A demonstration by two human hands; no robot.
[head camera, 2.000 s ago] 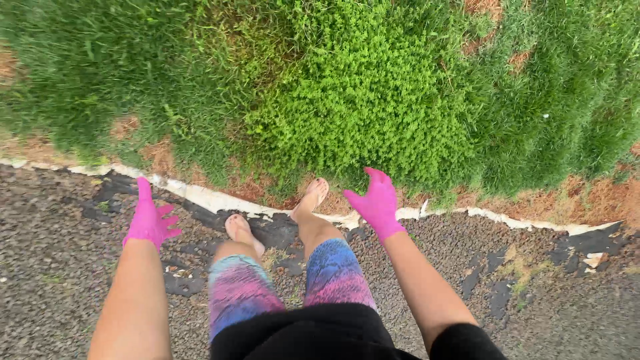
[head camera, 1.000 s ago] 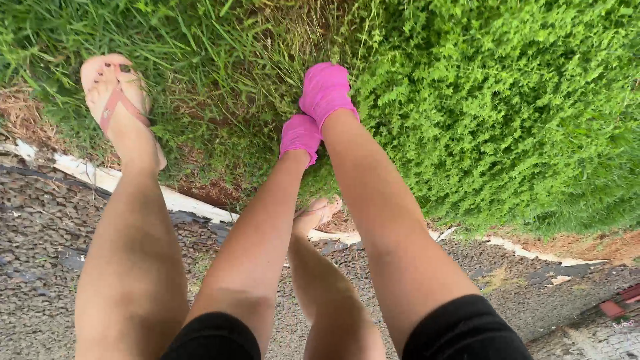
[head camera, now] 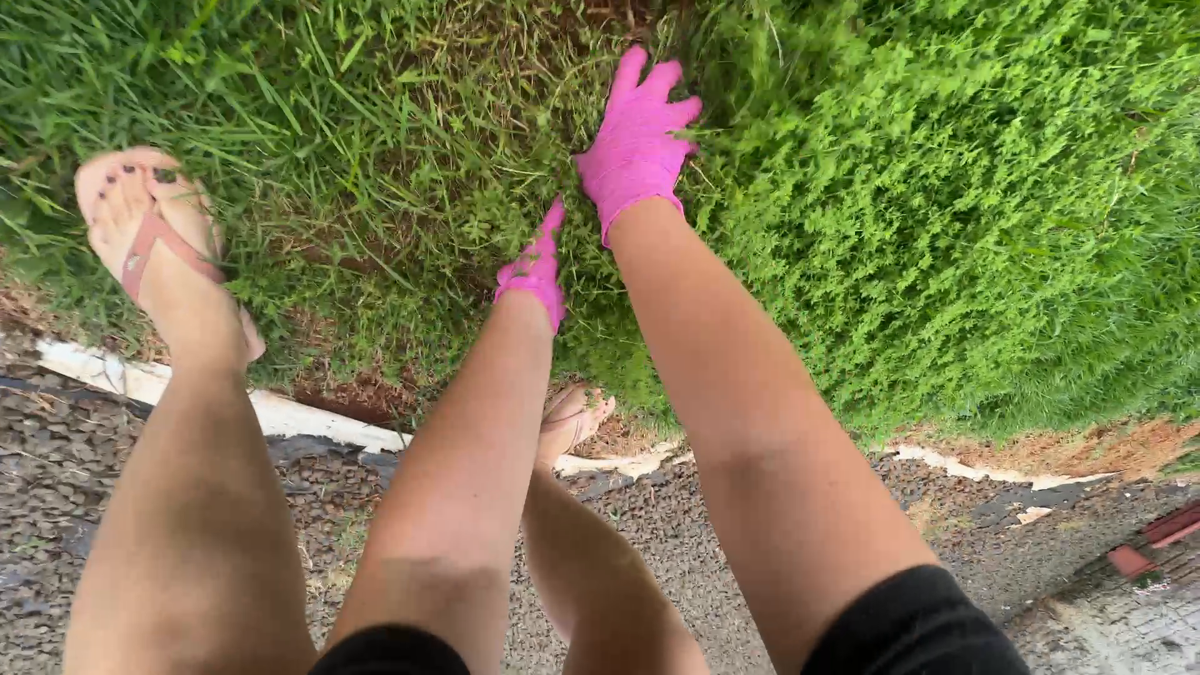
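Both my hands wear pink gloves and reach down into leafy green weeds (head camera: 937, 234). My right hand (head camera: 642, 136) lies palm down on the plants at the upper middle, its fingers spread and touching stems. Lower and to its left, my left hand (head camera: 537, 267) is seen edge-on among the stems; its fingers are partly covered by leaves, and whether it grips any is unclear. Thin, dry-looking stems (head camera: 441, 84) and longer grass (head camera: 234, 84) lie to the left of my hands.
My left foot, in a pink flip-flop (head camera: 155, 234), stands on the grass; the other foot (head camera: 574, 422) is by the broken white edging (head camera: 319, 419). Bare reddish soil (head camera: 1059, 455) borders it. Gravelly paving (head camera: 56, 506) runs behind, with a red object (head camera: 1130, 561) at the far right.
My hands were apart over the edging, then came together in the weeds; now they are separate, the right one farther forward with fingers spread. One foot has moved onto the grass.
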